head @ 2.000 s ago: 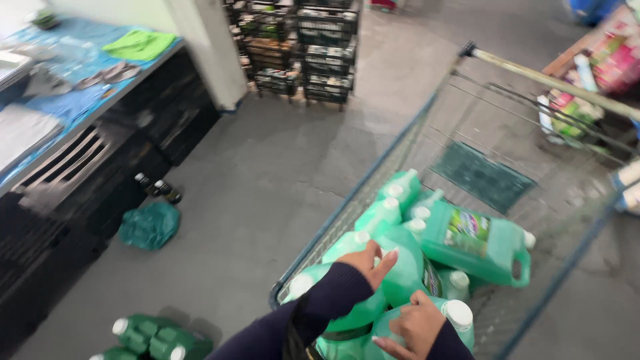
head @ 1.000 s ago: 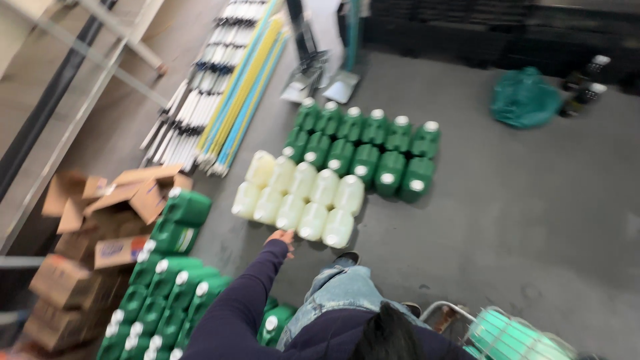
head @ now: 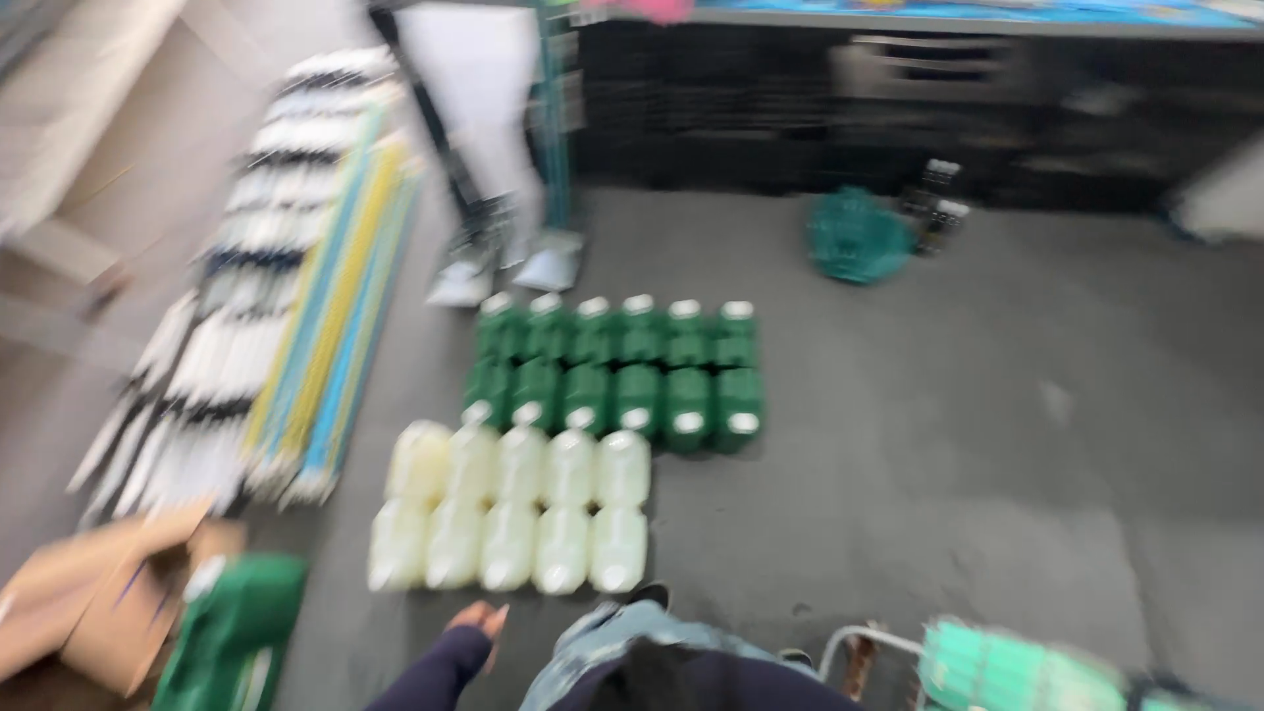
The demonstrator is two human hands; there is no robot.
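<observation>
My left hand hangs just below the near row of cream-white plastic jugs, its fingers slightly curled; blur hides whether it holds anything, and it appears apart from the jugs. The pale jugs stand in two rows on the grey floor. Behind them, two rows of dark green jugs with white caps reach further right. At the lower right edge, light green jugs lie within a metal cart, only its corner showing. My right hand is out of view.
Bundled white, yellow and blue poles lie at left. Open cardboard boxes and a large green jug are at lower left. Long-handled dustpans stand behind. A teal plastic bag and dark bottles rest near the black crates.
Two seconds ago both hands were over the light green jugs in the cart. The view has since swung to the jugs on the floor, and my left hand hangs beside the pale ones.
</observation>
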